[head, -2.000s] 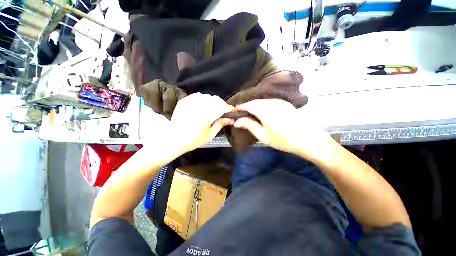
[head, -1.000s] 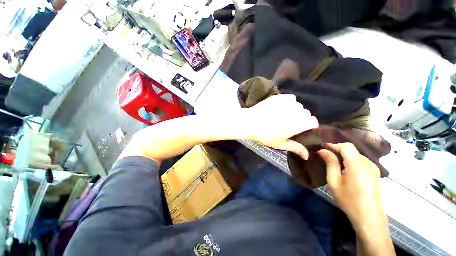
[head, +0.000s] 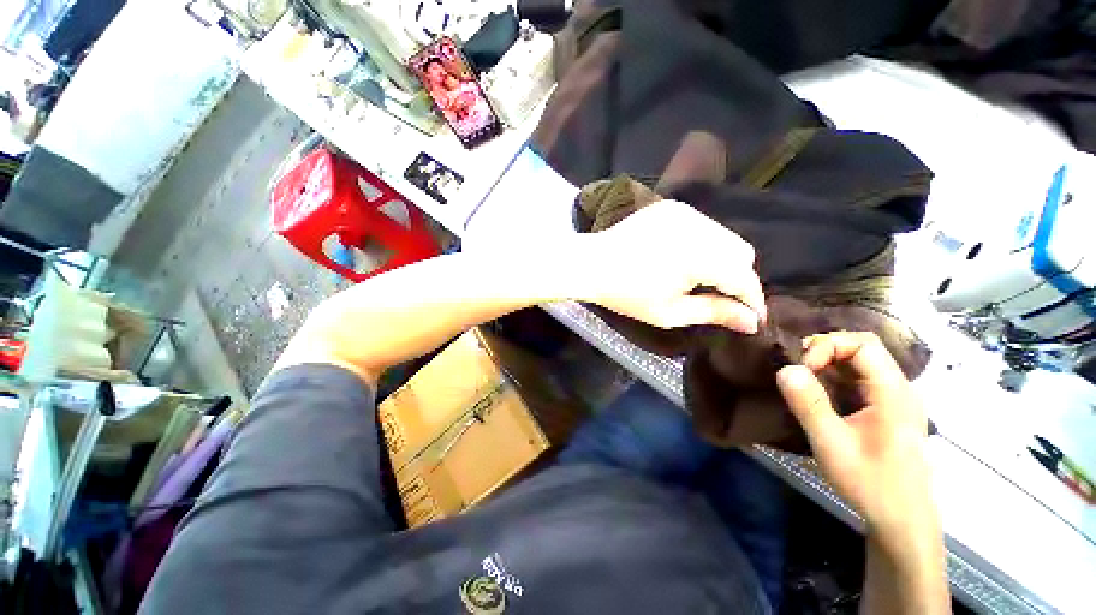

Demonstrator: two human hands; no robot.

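The dark brown and black garment point(head: 769, 228) lies heaped on the white table, its brown part hanging over the front edge. My left hand point(head: 685, 270) is bare and pinches the brown cloth between thumb and fingers. My right hand point(head: 859, 402) is bare, just to the right, with thumb and index finger at the same cloth near the table's front edge. The two hands are close but apart. The cloth between the fingertips is small and blurred.
A sewing machine point(head: 1064, 258) stands at the right, with snips point(head: 1064, 466) in front of it. A smartphone point(head: 454, 91) is propped at the back left. A ruler tape point(head: 625, 348) runs along the table edge. A red stool point(head: 343, 216) and cardboard box point(head: 463, 427) are below.
The view has swung left since the first frame. Since the second, my left hand has risen a little and its fingers have closed more. The brown cloth between the hands has shifted.
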